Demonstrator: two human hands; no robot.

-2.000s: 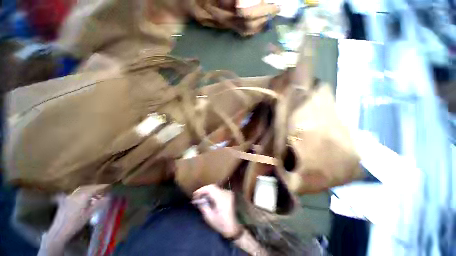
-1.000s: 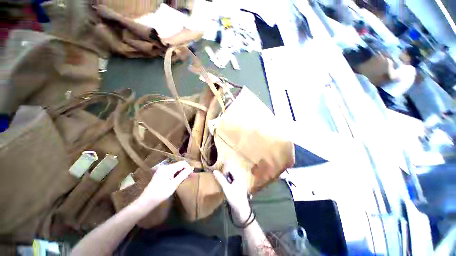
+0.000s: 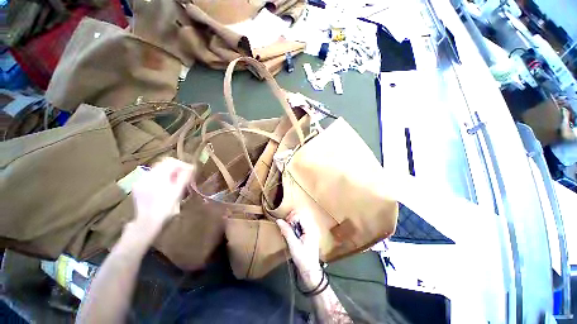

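A tan tote bag (image 3: 341, 183) lies in front of me with its mouth towards the left, its thin handle (image 3: 229, 88) standing up and a small reddish-brown logo patch (image 3: 345, 231) near a corner. My right hand (image 3: 302, 243) grips the bag at its near rim, and a small dark tool (image 3: 295, 226) shows partly in that hand. My left hand (image 3: 162, 188) is raised and blurred to the left of the bag mouth; its fingers look curled, but whether they hold anything cannot be told. More brown tote bags (image 3: 54, 183) overlap on the left.
The green-grey worktable (image 3: 253, 90) carries more brown bags (image 3: 114, 63) at the far left and a heap of pale strips (image 3: 347, 56) at the far end. A long white bench (image 3: 436, 152) runs along the right. A red bin (image 3: 54, 47) stands far left. A person's arm (image 3: 565, 126) shows far right.
My left hand has moved from beside my right hand at the bag rim, up and left. My right hand stays at the rim. The view has shifted somewhat towards the left.
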